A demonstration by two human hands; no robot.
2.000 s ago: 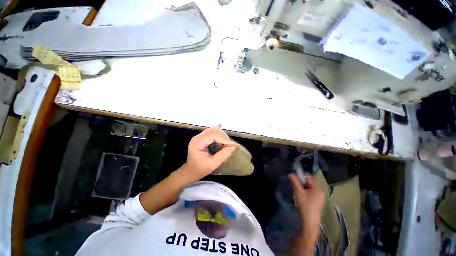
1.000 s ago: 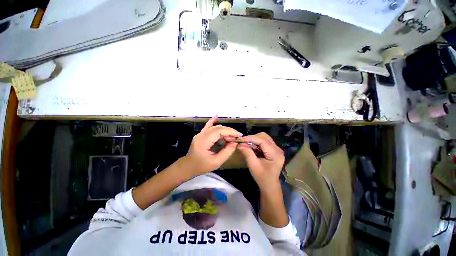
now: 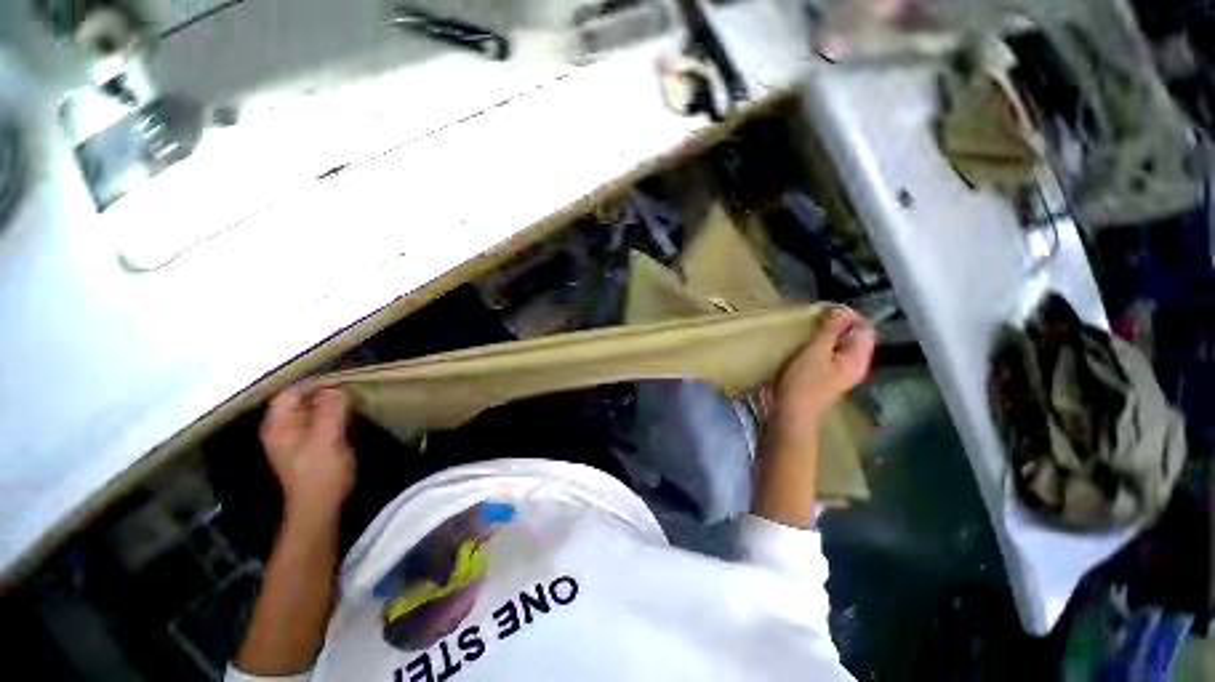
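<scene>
A curved khaki cloth piece (image 3: 573, 362) is stretched between my two hands, over my lap and just below the table edge. My left hand (image 3: 309, 433) is closed on its left end. My right hand (image 3: 829, 362) is closed on its right end and is slightly blurred. The khaki side faces up; its underside is hidden. More khaki pieces (image 3: 726, 253) show behind and below the band, near my right hand.
The white sewing table (image 3: 307, 227) has a wooden front edge. A black-handled tool (image 3: 453, 32) lies on the machine bed. A second white table (image 3: 919, 307) stands at the right, with a crumpled dark khaki heap (image 3: 1086, 420) on it.
My hands have moved apart, from pinching a small part together to holding the khaki piece stretched out. The view has turned right, bringing the right-hand table and its heap into view.
</scene>
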